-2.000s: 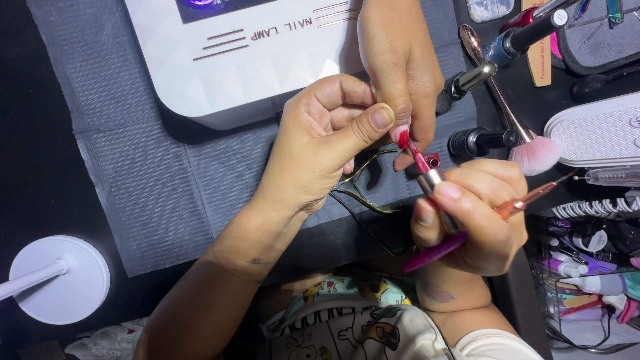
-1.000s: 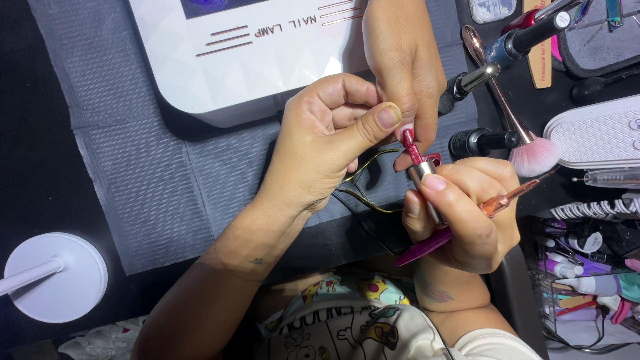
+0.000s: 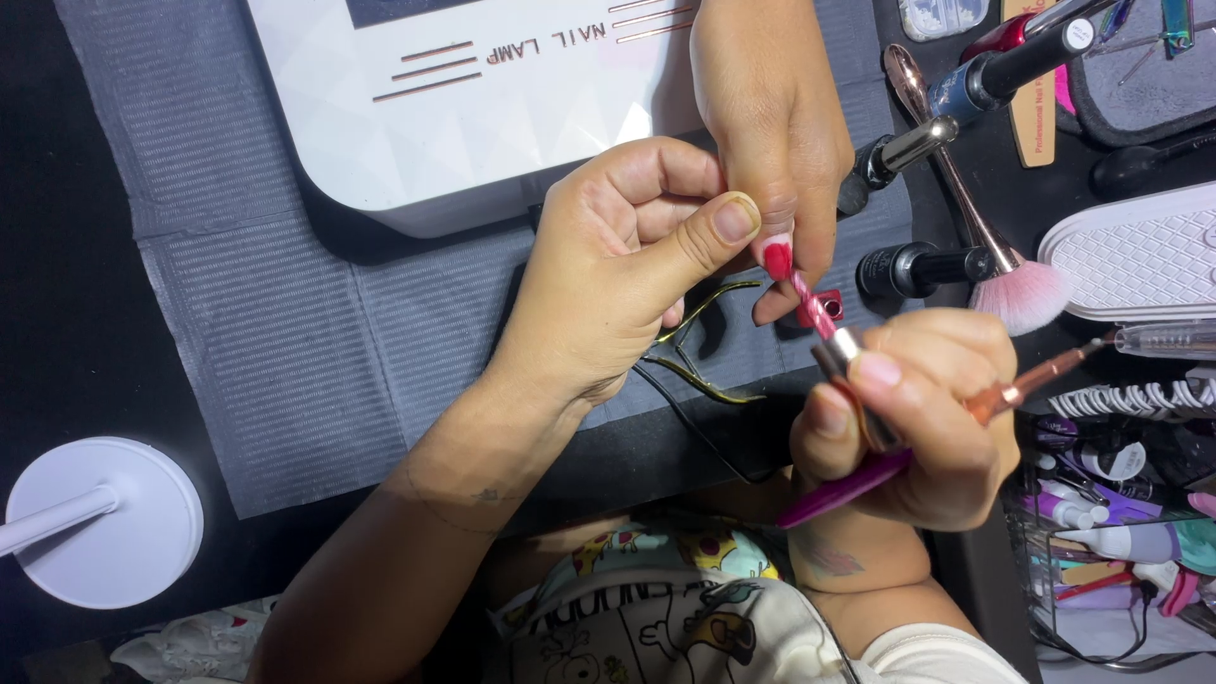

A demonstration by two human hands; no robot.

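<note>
My left hand (image 3: pixel 632 242) holds a finger of another person's hand (image 3: pixel 779 123) between thumb and fingers. That finger's nail (image 3: pixel 777 258) bears red polish, with paler skin around it. Between the fingers of my right hand (image 3: pixel 917 418) is a nail polish brush (image 3: pixel 836 347), its red-coated end at the tip of the nail. The same hand also holds a copper-coloured fine brush (image 3: pixel 1031 380) and a purple implement (image 3: pixel 845 489). Below the other hand sits an open red polish bottle (image 3: pixel 826 306). Gold-coloured nippers (image 3: pixel 698 375) lie to the right of my left wrist.
A white nail lamp (image 3: pixel 475 123) stands on a grey towel (image 3: pixel 294 323). At the right are a black polish bottle (image 3: pixel 917 271), a pink powder brush (image 3: pixel 1021 290), a nail file (image 3: pixel 1034 119) and a wire basket of supplies (image 3: pixel 1092 560). A white round stand base (image 3: pixel 104 522) is at the left.
Since one second ago, the polish brush has drawn back from over the nail to its tip, and more red shows on the nail. My left hand keeps its hold on the finger.
</note>
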